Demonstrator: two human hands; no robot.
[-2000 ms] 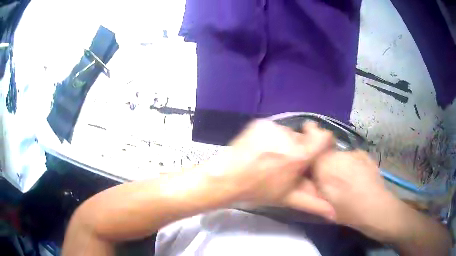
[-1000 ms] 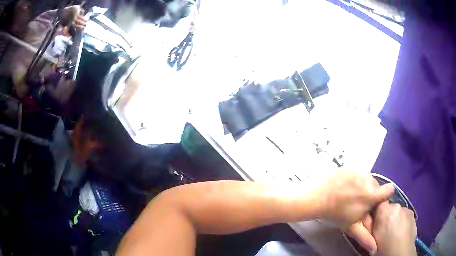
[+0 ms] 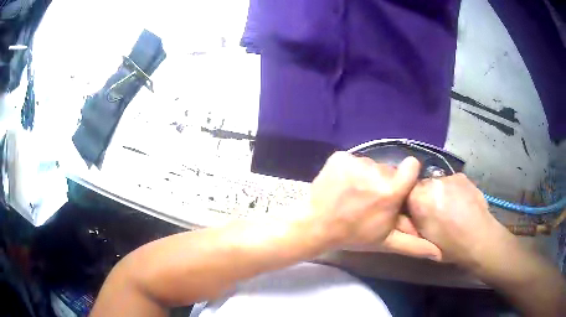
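Note:
A steam iron (image 3: pixel 403 150), dark with a pale edge, sits on the near end of a stack of purple fabric panels (image 3: pixel 360 93). My left hand (image 3: pixel 366 201) and my right hand (image 3: pixel 447 207) are close together over the iron, both bare, and hide its handle. Their fingers are closed around it. A dark band (image 3: pixel 285 160) crosses the near end of the purple cloth, left of the iron. A bundle of grey interfacing strips (image 3: pixel 105 121) lies at the left with a metal clasp (image 3: pixel 138 73) across it.
The pale pressing table (image 3: pixel 180 167) has dark stains and a curved near edge. More purple cloth (image 3: pixel 534 56) hangs or lies at the far right. A blue hose (image 3: pixel 521 204) and a brownish line (image 3: pixel 527 229) run right from the iron. A white surface (image 3: pixel 34 192) stands at the left.
The view turned left about a second ago, showing scissors and another person, and has turned back to the purple panels. Both hands remain together on the iron.

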